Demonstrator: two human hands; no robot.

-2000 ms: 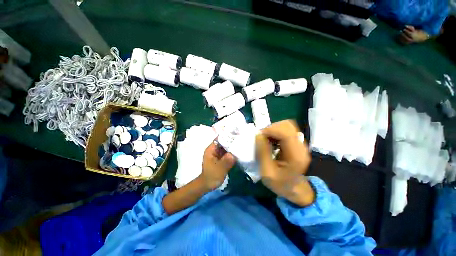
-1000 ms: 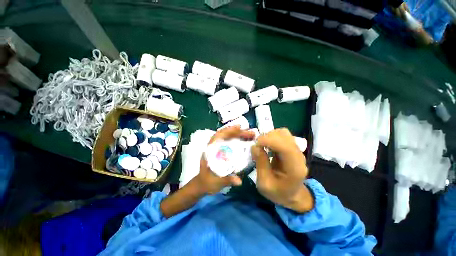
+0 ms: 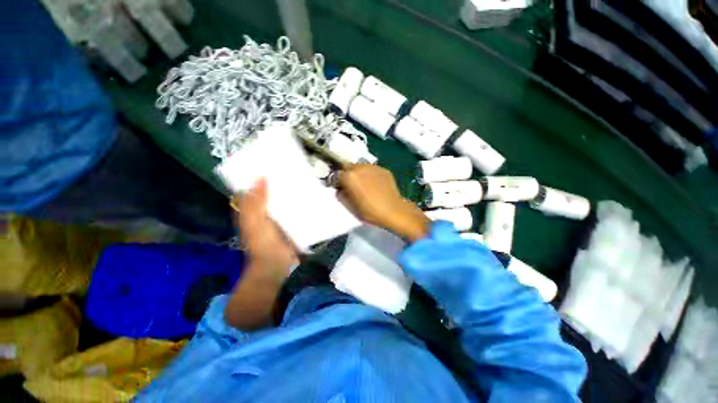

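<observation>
My left hand holds a white flat rectangular piece, which looks like a protective sleeve; whether a device is inside cannot be told. It covers most of the disc box, of which a brown edge shows. My right hand is just right of the sleeve at the box edge; its fingertips are partly hidden and blurred, and I cannot tell if they hold anything. A stack of white sleeves lies below my right hand. White cylindrical devices with black ends lie beyond and to the right.
A tangled pile of white cords lies beyond the box, near a metal post. Bagged units lie in rows at right. Dark trays stand at top right. A blue stool and yellow sacks are at lower left. Another person's blue smock shows.
The view has turned left. Both hands have moved left to the disc box. The round end with a coloured mark, seen in my left hand earlier, no longer shows; the white piece now hides the box.
</observation>
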